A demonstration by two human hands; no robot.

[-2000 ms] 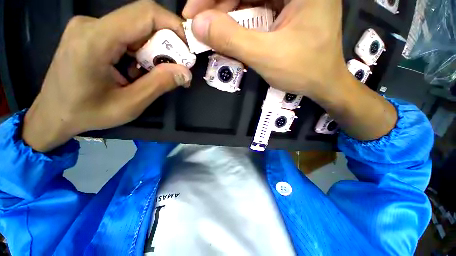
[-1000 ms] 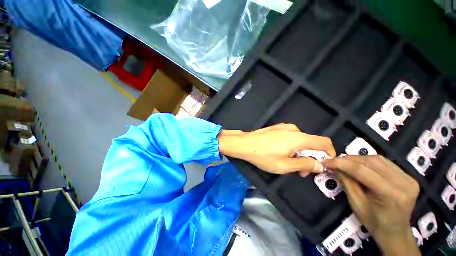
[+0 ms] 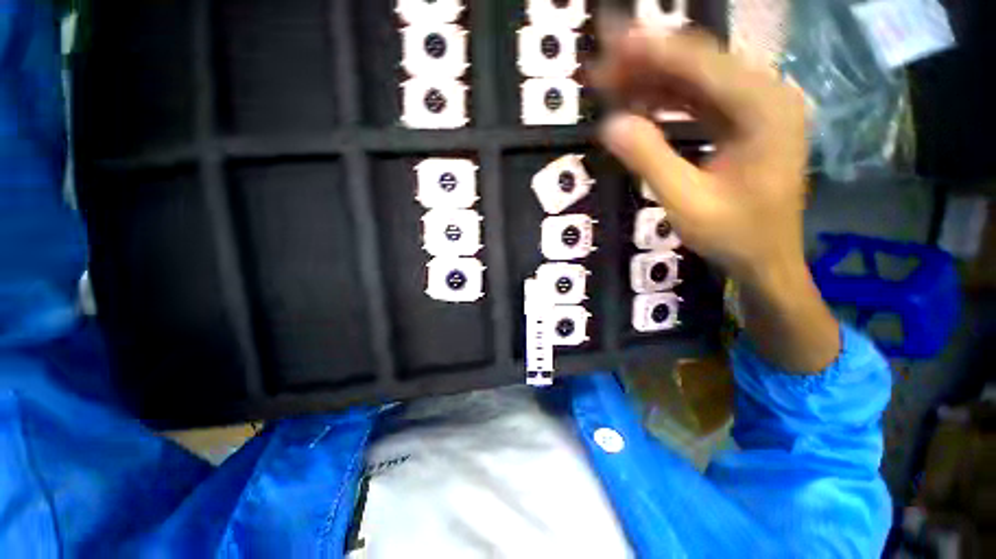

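The black compartment tray [image 3: 431, 142] lies against my front. Pale pink watch cases [image 3: 453, 233] stand in columns in its middle and right cells, their round black sensors facing up. One case [image 3: 562, 183] in the middle right column is tilted. A pale pink strap with slots [image 3: 538, 339] lies upright in view beside the lowest cases of that column, its end over the tray's near edge. My right hand [image 3: 710, 153] is blurred above the tray's right part, thumb and fingers apart, with nothing seen held. My left hand is out of view; only its blue sleeve shows.
A crinkled clear plastic bag [image 3: 836, 87] with a white label lies right of the tray. Pale pink strips [image 3: 757, 31] show at its left side. A blue plastic stool [image 3: 890, 289] is at the right. Cardboard shows below the tray's near edge.
The view has swung back over the tray. My hands have parted; the left has left the picture. The right is over the tray's right side, without the strap seen in it earlier.
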